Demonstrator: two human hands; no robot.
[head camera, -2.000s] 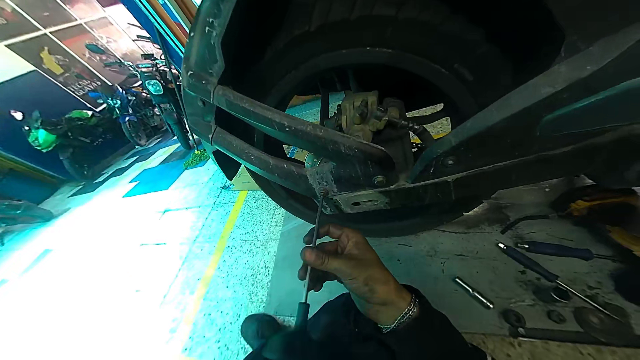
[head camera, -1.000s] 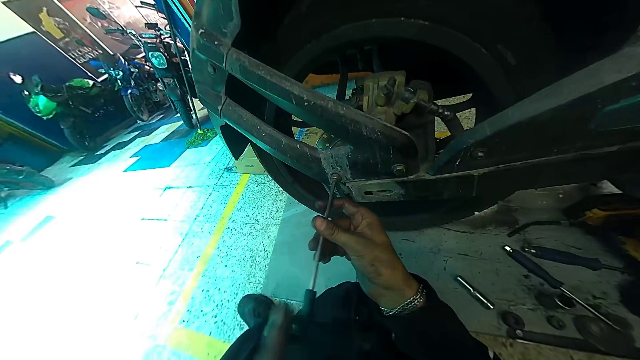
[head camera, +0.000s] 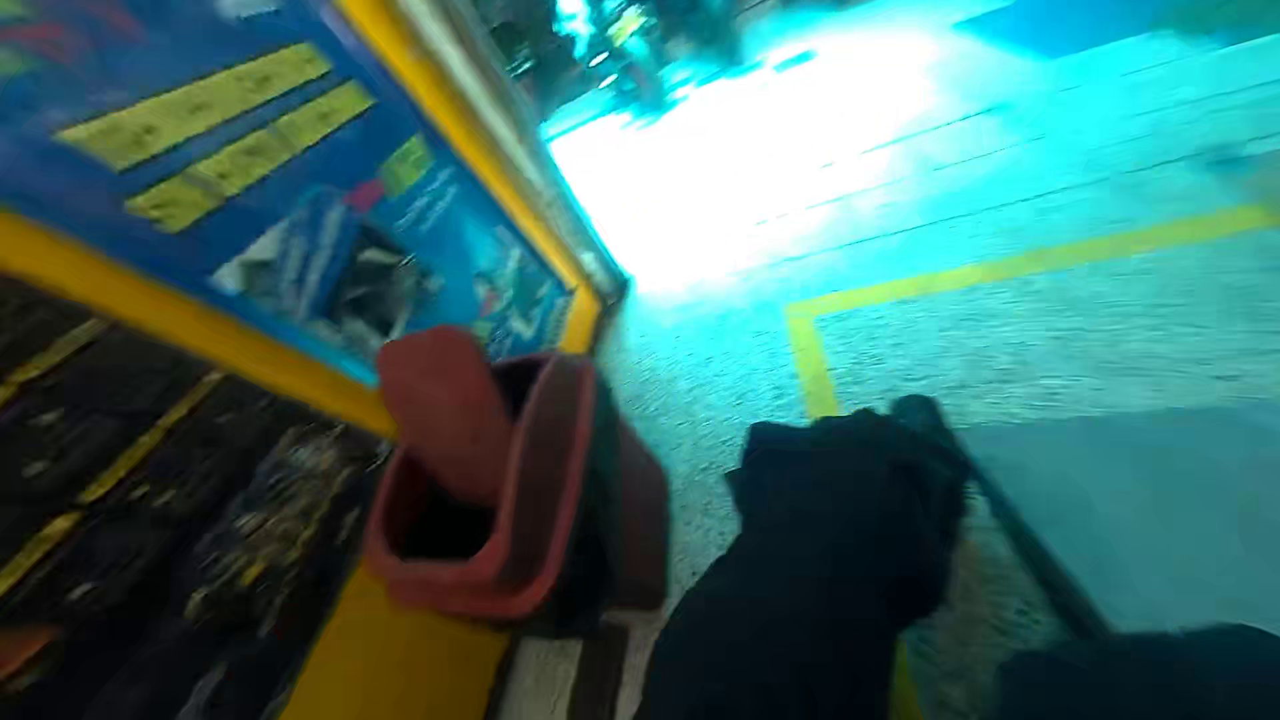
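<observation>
Neither my left hand nor my right hand can be made out in the blurred head view. Dark clothing (head camera: 840, 530) on my body fills the lower middle, and another dark piece of clothing (head camera: 1140, 675) shows at the lower right. Beside the first runs a long dark bar-like thing (head camera: 1040, 560), slanting down to the right; what it is I cannot tell. To the left stands a red plastic bin (head camera: 480, 590) with a tilted red lid (head camera: 445, 415) and a dark opening.
A blue panel board (head camera: 400, 200) in a yellow frame (head camera: 200, 325) stands behind the bin. Dark shelving or racks (head camera: 150, 500) with mixed small items lie at the lower left. Yellow lines (head camera: 1040, 262) mark the brightly lit floor. Blurred motorcycles (head camera: 625, 50) are at the top.
The view has swung far to the left. The wheel, the metal bracket, the hand with the thin-shafted tool and the tools on the floor have all left the picture; the red bin has come in.
</observation>
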